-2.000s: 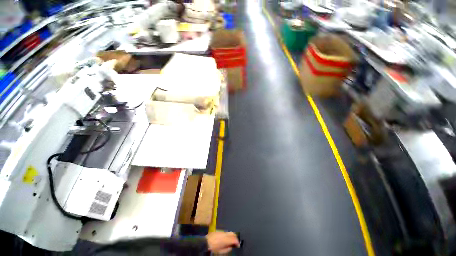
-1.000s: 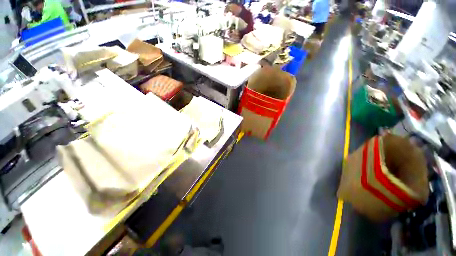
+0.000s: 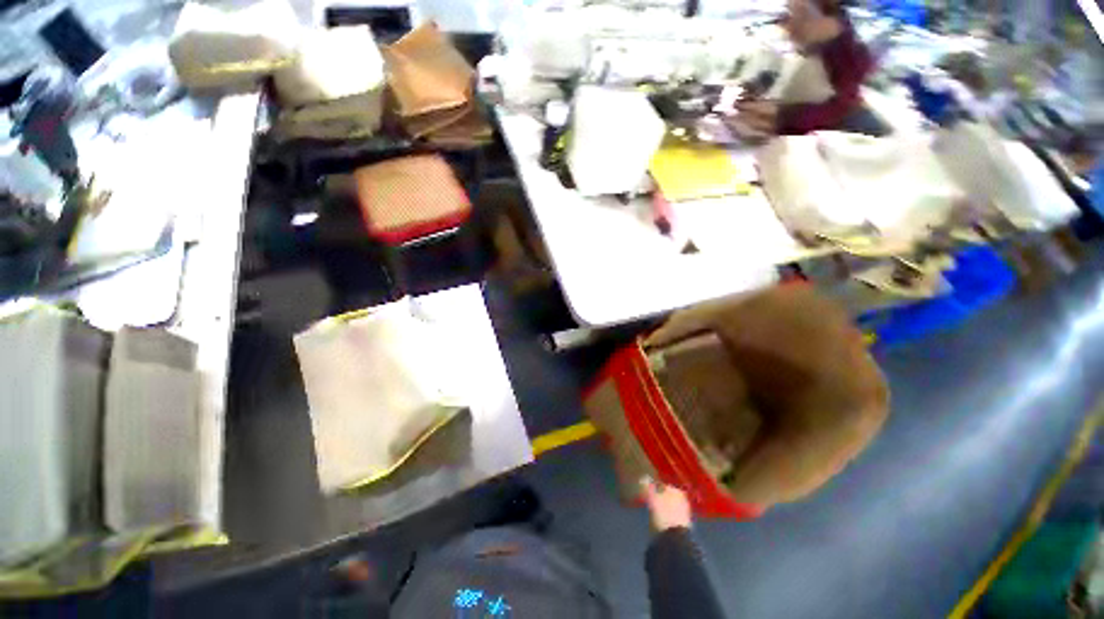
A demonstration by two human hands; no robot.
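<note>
My right hand (image 3: 667,505) is small and blurred at the lower centre, in front of the red-taped side of a large brown cardboard bin (image 3: 823,393). Whether it touches the bin, or holds anything small, I cannot tell. A blurred skin-toned patch at the lower left, beside my dark grey top (image 3: 496,574), looks like my left hand (image 3: 352,568); its fingers cannot be made out. Nearest in front, a beige fabric panel (image 3: 369,387) with a yellow edge lies on a white tabletop (image 3: 499,411). Brown material shows inside the bin.
Stacked beige panels (image 3: 151,423) stand at the left. A stool with a tan, red-edged seat (image 3: 412,197) is between the tables. A person in a dark red top (image 3: 841,79) sits behind the white table (image 3: 617,272). A blue container (image 3: 950,296) and yellow floor line (image 3: 1029,532) are at right.
The view has swung and moved closer to the tables and the red-taped bin, which now appears larger and lower. My right hand has come into view at the bottom.
</note>
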